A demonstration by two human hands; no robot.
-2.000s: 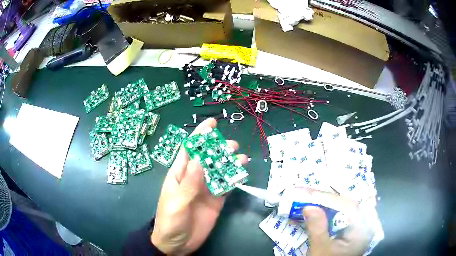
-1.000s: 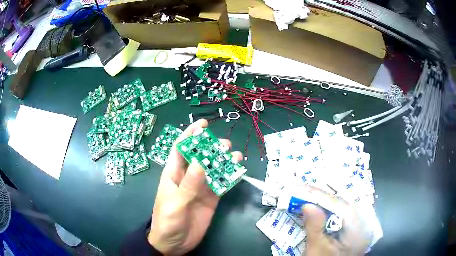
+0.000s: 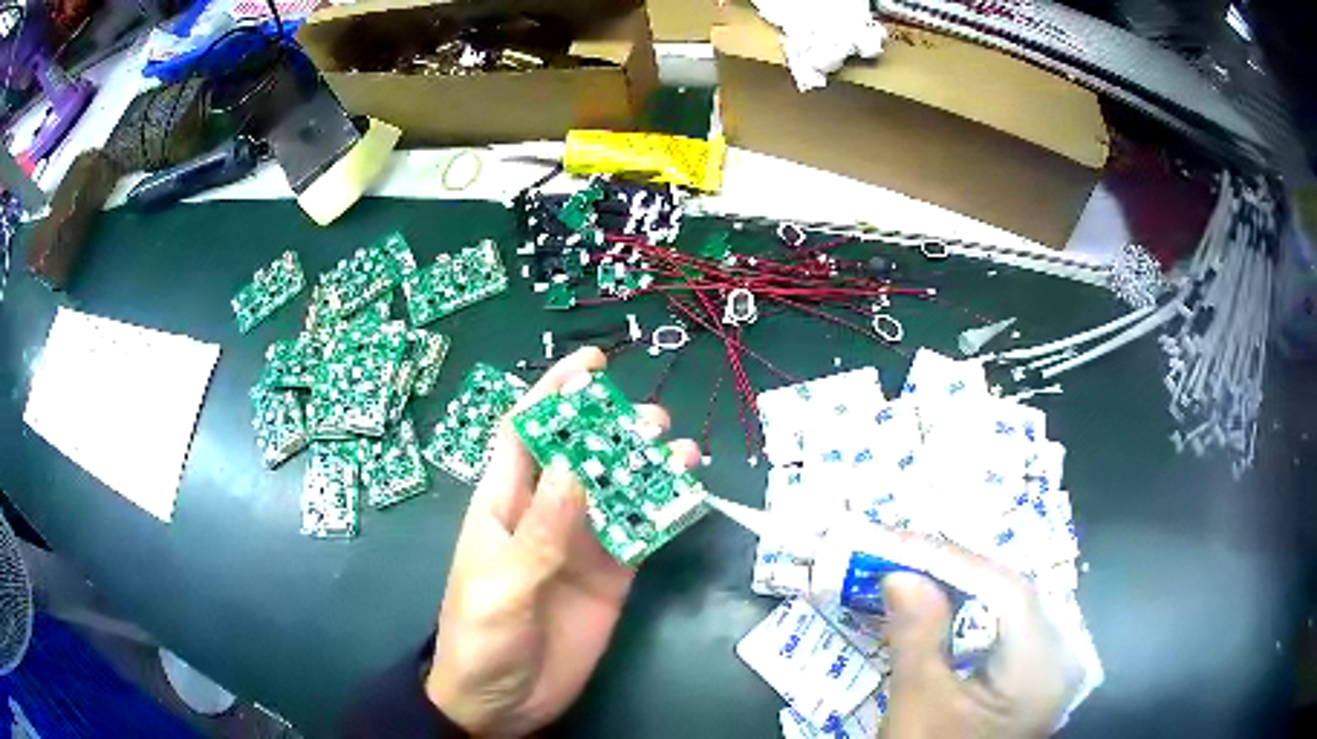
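Observation:
My left hand (image 3: 527, 578) holds a green circuit board (image 3: 610, 465), tilted, at the centre of the view. My right hand (image 3: 975, 650) grips a white glue bottle with a blue label (image 3: 881, 585). The bottle's long tapered nozzle (image 3: 737, 511) points left, its tip at the board's lower right edge beside a white part; whether it touches cannot be told. The bottle's rear end is hidden by my right hand. More green circuit boards (image 3: 354, 373) lie in a loose pile on the left.
White adhesive pads (image 3: 910, 448) lie under and behind the bottle. Red lead wires (image 3: 737, 289), black-and-white connectors (image 3: 549, 238) and a small pale nozzle cap (image 3: 987, 335) lie behind. White cables (image 3: 1228, 332) are at right, a paper sheet (image 3: 123, 412) at left, cardboard boxes (image 3: 910, 116) at the back.
The board in my left hand has shifted slightly left. The nozzle tip has moved slightly up along the board's right edge from its earliest position. Both hands keep their holds.

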